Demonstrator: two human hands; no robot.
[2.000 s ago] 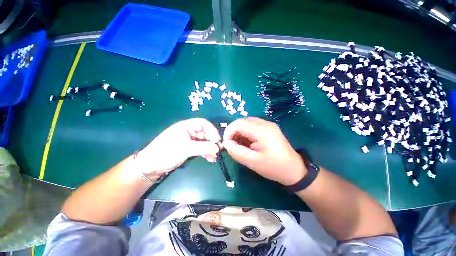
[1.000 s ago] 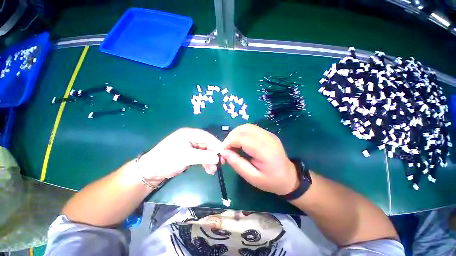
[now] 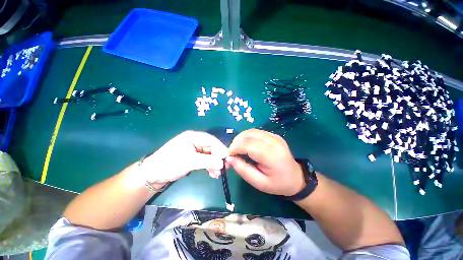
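A short black harness (image 3: 226, 185) hangs down from my fingertips, with a white connector at its lower end near the bench's front edge. My left hand (image 3: 190, 153) and my right hand (image 3: 265, 161) meet fingertip to fingertip and pinch its upper end, which the fingers hide. One loose white connector housing (image 3: 229, 131) lies just beyond my fingers. A cluster of white housings (image 3: 237, 107) lies behind it. A bundle of black terminal wires (image 3: 288, 101) lies to the right of the cluster.
A large harness pile (image 3: 391, 101) is at the right. Several set-apart harnesses (image 3: 109, 114) lie at left near the yellow line (image 3: 59, 122). A blue tray (image 3: 151, 38) is at the back edge, beside a metal post (image 3: 231, 25). Another blue tray (image 3: 31, 84) holds white parts at far left.
Over the two seconds, both hands have come slightly lower in view, and the hanging harness has swung to point more straight down. The fingertips stay together at its upper end.
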